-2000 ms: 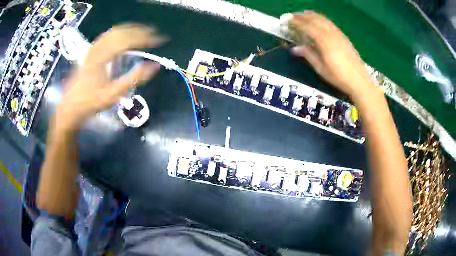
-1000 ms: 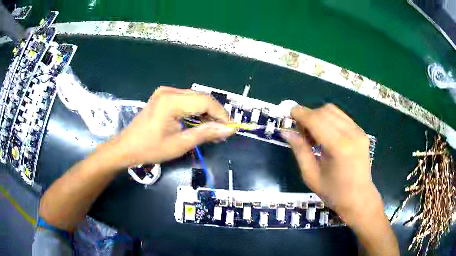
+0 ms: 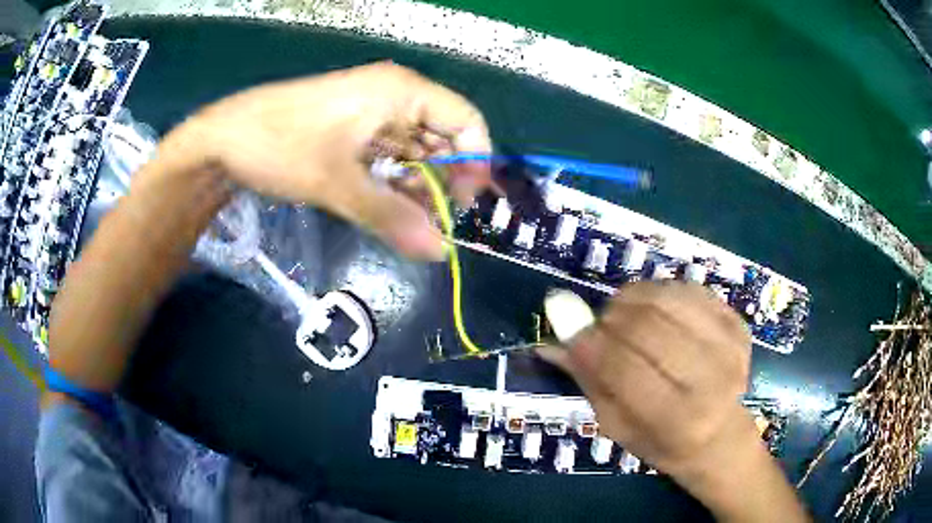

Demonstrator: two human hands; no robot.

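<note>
My left hand (image 3: 358, 153) is raised at the upper left, its fingers closed around the wire bundle. A blue wire (image 3: 598, 170) runs out to the right from it, blurred. A yellow-green earth wire (image 3: 456, 276) hangs down from it to a thin contact strip (image 3: 450, 357). My right hand (image 3: 654, 368) pinches the strip's right end, a pale finger cot on one finger. The strip is above the lower power strip housing (image 3: 480, 468), which my right hand partly covers. Another power strip housing (image 3: 603, 227) lies behind, its left end hidden by my left hand.
A white plug (image 3: 335, 331) lies on the bench beside a clear plastic bag (image 3: 240, 230). More housings (image 3: 46, 153) are stacked at the far left. A pile of copper strips (image 3: 887, 409) is at the right. A worn pale rail (image 3: 572, 63) borders the green belt (image 3: 715, 61).
My left hand has lifted away with the wires. My right hand has moved lower, holding the strip over the lower housing. The blue wire now points right instead of hanging down.
</note>
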